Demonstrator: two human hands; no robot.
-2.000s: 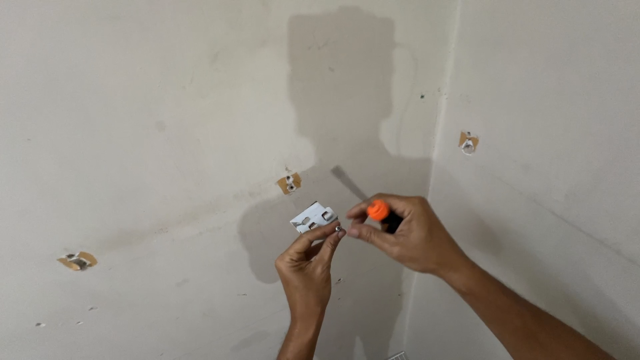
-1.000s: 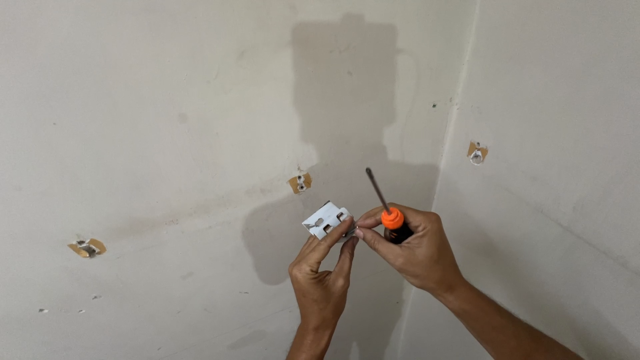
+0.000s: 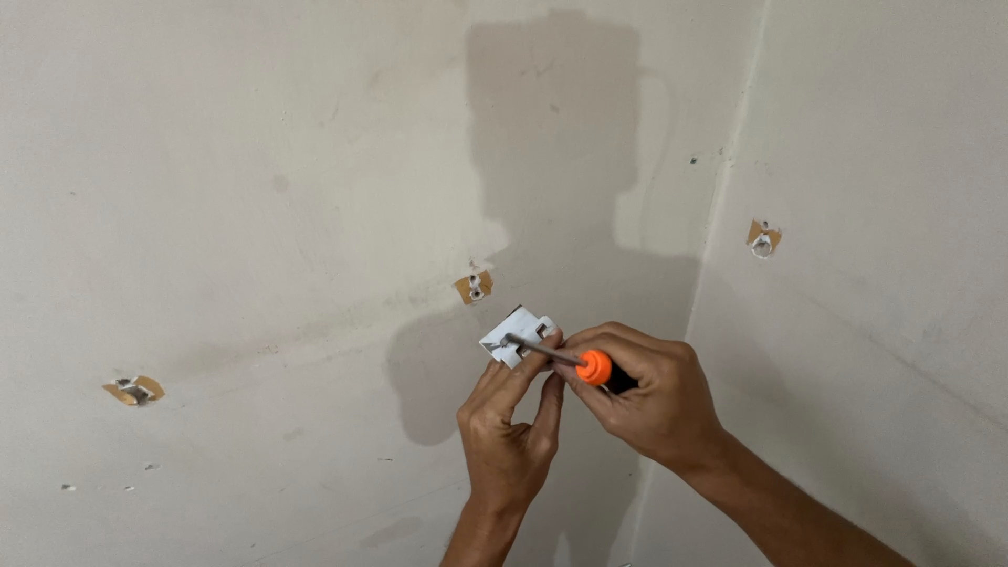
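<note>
My left hand (image 3: 512,429) pinches a small white bracket plate (image 3: 513,324) with rectangular cutouts, holding it in front of the wall. My right hand (image 3: 650,390) grips a screwdriver (image 3: 596,368) with an orange and black handle. The screwdriver's metal shaft points left, and its tip overlaps the plate's face; whether it touches cannot be told. The fingertips of both hands meet at the plate's right edge, and whatever lies between them is hidden.
Behind the hands stands a pale wall (image 3: 315,236), which meets a second wall (image 3: 882,197) at a corner on the right. Brown patches with holes mark the walls: one at left (image 3: 134,390), one at centre (image 3: 474,287), one at right (image 3: 764,239).
The screwdriver's shaft, which pointed up and left a second ago, now points left across the plate. Both hands have stayed together at the plate.
</note>
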